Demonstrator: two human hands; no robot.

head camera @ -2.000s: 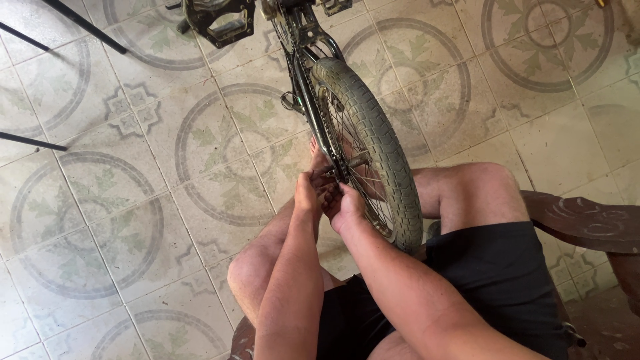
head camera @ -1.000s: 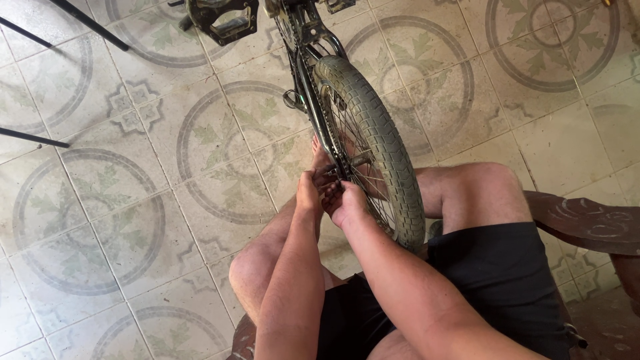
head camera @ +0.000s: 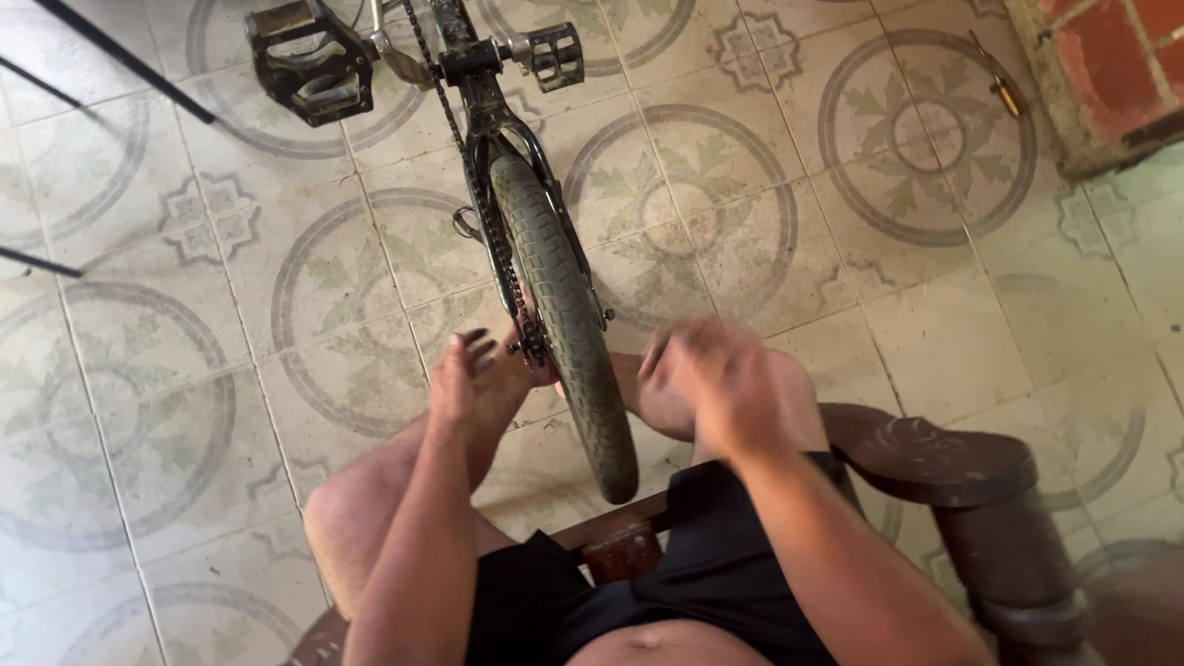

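Observation:
A bicycle's rear tire (head camera: 566, 305) stands upright between my legs. The chain (head camera: 504, 268) and rear sprocket (head camera: 531, 340) lie along its left side, next to the black frame stay (head camera: 485, 208). My left hand (head camera: 460, 370) is just left of the sprocket, fingers apart and darkened at the tips, not touching the wheel. To the right of the tire, my right hand (head camera: 708, 370) is blurred by motion over my right knee; whether its fingers hold anything is hidden by the blur. An axle end (head camera: 608, 315) juts out on the wheel's right side.
Two pedals (head camera: 310, 63) (head camera: 557, 57) flank the crank at the top. A screwdriver with a yellow handle (head camera: 1006, 95) lies on the tiled floor by a red-tiled ledge (head camera: 1101, 83). A carved wooden chair arm (head camera: 943, 458) is at right; thin black legs (head camera: 139, 65) reach in at upper left.
Both hands were together at the chain side of the rear wheel; now they are apart, one on each side of the tire. The wheel now appears more upright, and the view has shifted.

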